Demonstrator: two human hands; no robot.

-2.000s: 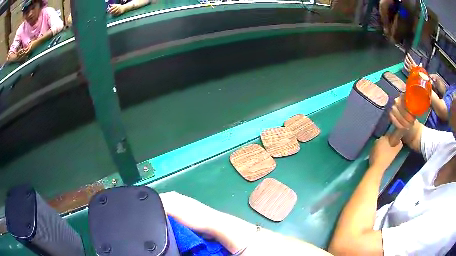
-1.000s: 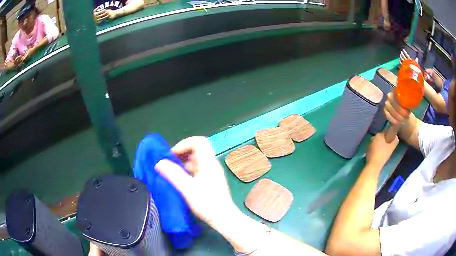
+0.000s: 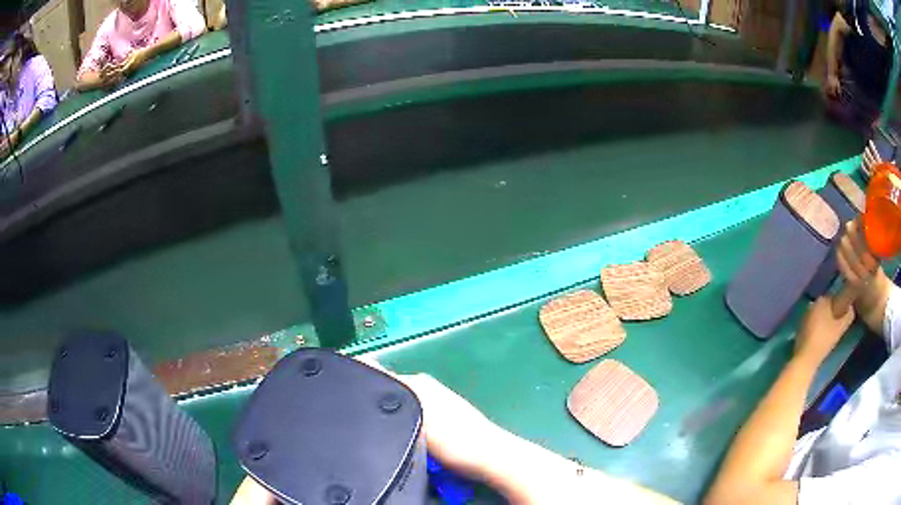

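A dark speaker (image 3: 331, 424) stands close in front of me, its black end up with four round dots near the corners. My right hand (image 3: 450, 419) is at its right side, fingers mostly hidden behind the speaker, with a bunched blue cloth (image 3: 452, 485) under the hand against that side. Only a small part of my left hand (image 3: 253, 493) shows, at the speaker's lower left side by the picture's bottom edge, holding it. A second grey speaker (image 3: 91, 387) with its black end up stands to the left.
Four loose wood-grain plates (image 3: 613, 402) lie on the green bench at right. Two wood-topped speakers (image 3: 780, 261) stand beyond them, beside a person holding an orange-headed mallet (image 3: 884, 212). A green upright (image 3: 296, 178) rises at the bench's far edge. People sit across the conveyor.
The view has turned left. My right hand, a second ago raised beside the speaker with the blue cloth, is now lower, against its right side. The nearest speaker's black end appears larger and turned.
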